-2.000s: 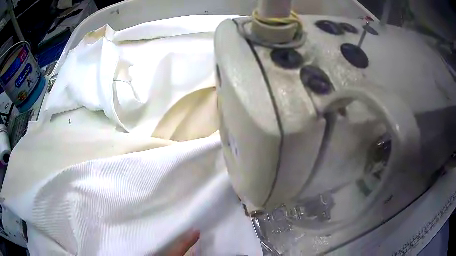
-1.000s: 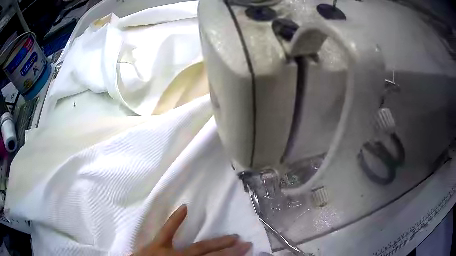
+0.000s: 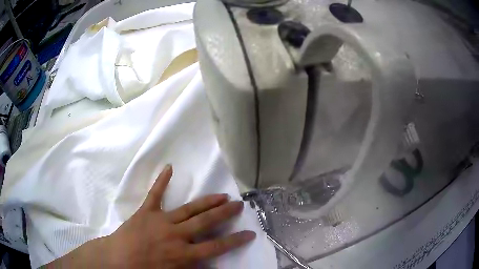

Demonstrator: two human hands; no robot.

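Note:
A white garment piece (image 3: 105, 163), finely ribbed in places, covers the left and middle of the table, and its right edge lies by the presser foot area. My left hand (image 3: 173, 231) lies palm down on it near the bottom, fingers spread, fingertips towards the needle area; its thumb does not show. A cream piece (image 3: 179, 64) shows in a narrow patch behind the white folds. The large off-white sewing machine head (image 3: 231, 94) hides the cloth beyond. The shiny needle area (image 3: 257, 202) is blurred, and the needle is not distinguishable. My right hand is not in view.
A blue and white tin can (image 3: 22, 76) and a white thread cone (image 3: 4, 144) stand at the left edge. Dark green-handled scissors (image 3: 402, 173) lie under the machine arm. A thin metal rod (image 3: 286, 249) runs along the plate. The raised rim (image 3: 100, 16) curves behind the cloth.
My left hand has come further into view and moved up over the cloth, fingers spread. The white cloth has shifted and covers more of the cream piece. The view has tilted downward.

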